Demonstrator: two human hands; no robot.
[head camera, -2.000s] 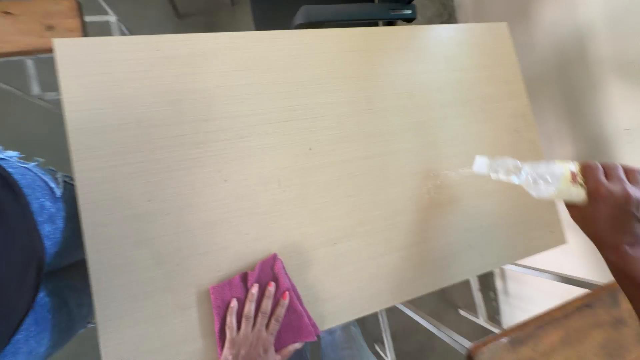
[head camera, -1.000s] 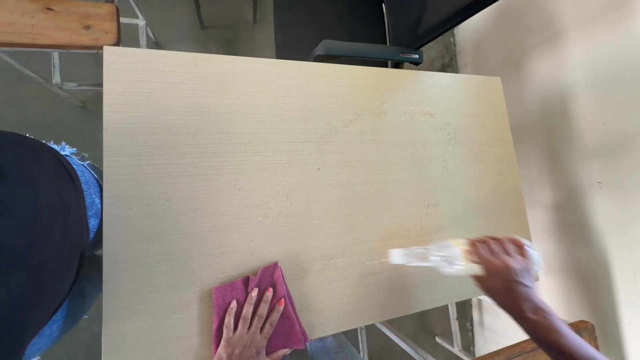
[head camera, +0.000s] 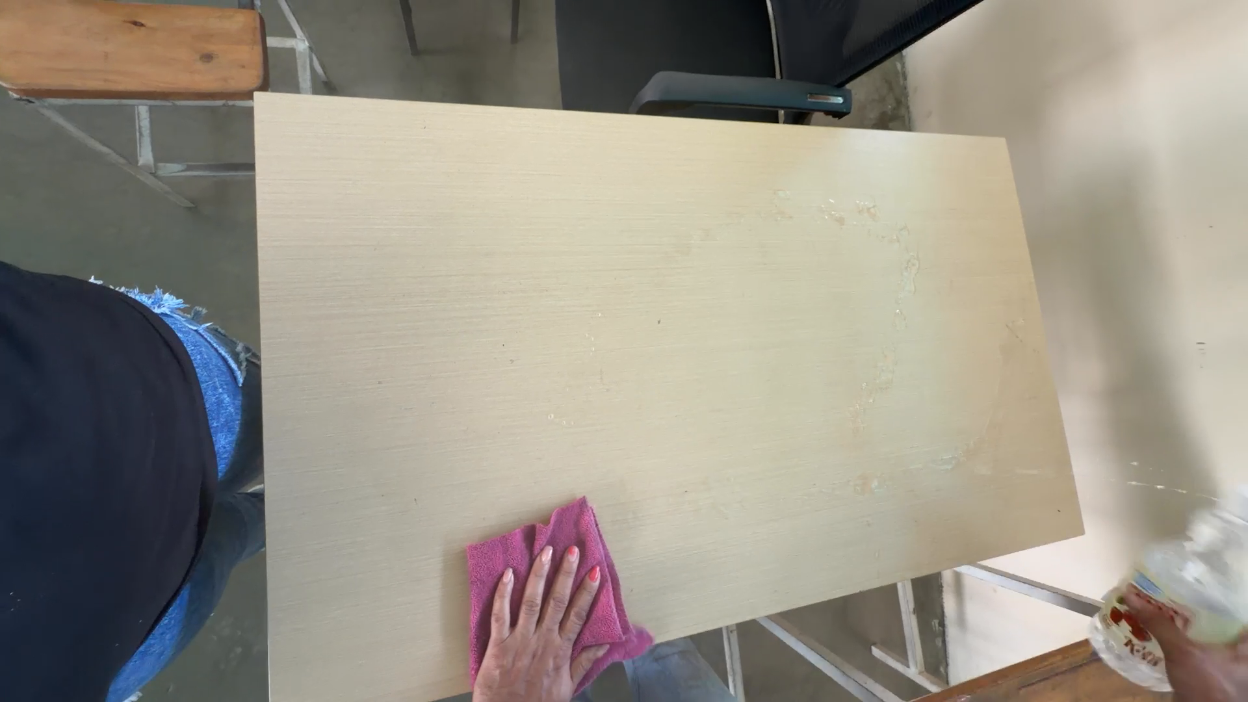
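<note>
My left hand (head camera: 539, 634) lies flat with spread fingers on a folded pink cloth (head camera: 495, 575) near the front edge of a light wood-grain tabletop (head camera: 439, 341). At the lower right, beyond the table's edge, my right hand (head camera: 1189, 653) grips a clear plastic bottle (head camera: 1194, 565) with a label, blurred and tilted. Wet trails of liquid (head camera: 907, 263) curve over the right part of the tabletop, with more drops (head camera: 946, 460) near its lower right.
A black chair with an armrest (head camera: 731, 93) stands behind the table. Wooden seats on metal frames are at the upper left (head camera: 136, 49) and lower right (head camera: 1043, 678). A person in a dark top (head camera: 88, 468) and jeans is at the left. A pale wall (head camera: 1121, 244) rises at the right.
My right hand has moved with the bottle from over the tabletop to beyond its right edge. Trails of liquid now show on the right part of the table. My left hand remains on the cloth.
</note>
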